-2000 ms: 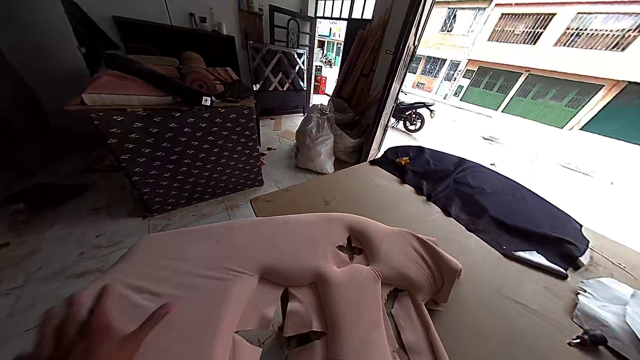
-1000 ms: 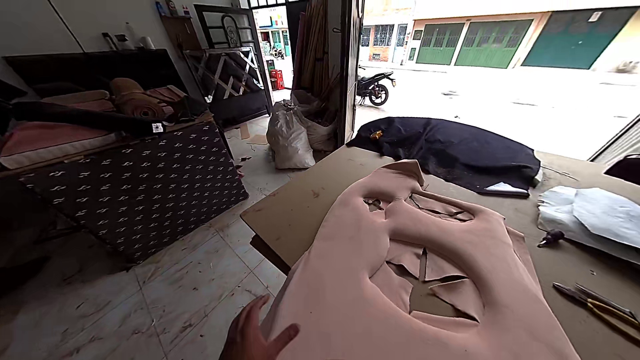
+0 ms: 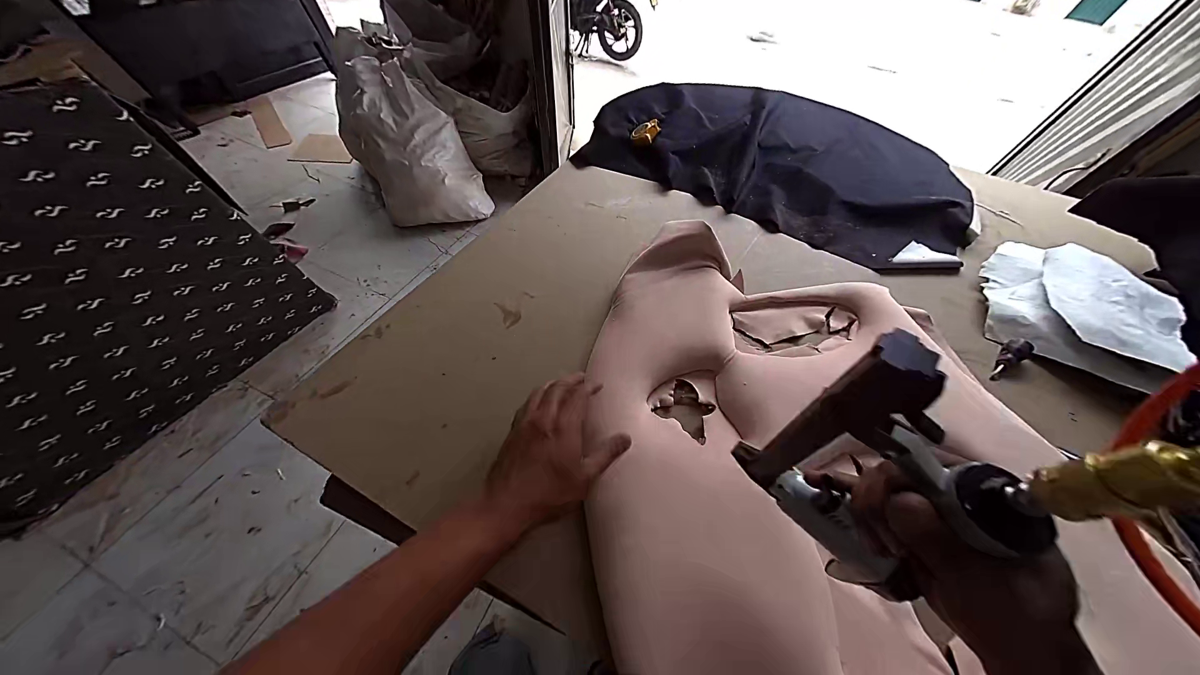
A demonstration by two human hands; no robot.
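A padded panel covered in pink upholstery material [image 3: 712,525], with several cut openings, lies on the table. Against its left edge rests my left hand [image 3: 553,450], fingers bent over the side and thumb on the cover. My right hand [image 3: 975,553] grips a pneumatic staple gun [image 3: 848,403], held above the right part of the panel with its dark head toward the upper right. A brass fitting [image 3: 1106,483] and an orange air hose [image 3: 1148,422] join the tool's rear end. The gun hides part of the panel's openings.
The brown tabletop [image 3: 422,375] bears a dark fabric-covered piece [image 3: 778,169], white sheets [image 3: 1097,300] and a small dark-handled tool [image 3: 1012,358]. A patterned dark panel [image 3: 131,281] stands at left on the tiled floor [image 3: 206,553]. White sacks [image 3: 403,141] stand beyond the table near the doorway.
My right hand has come into view, holding the staple gun. My left hand now touches the left side of the pink panel. The view has tilted down toward the table.
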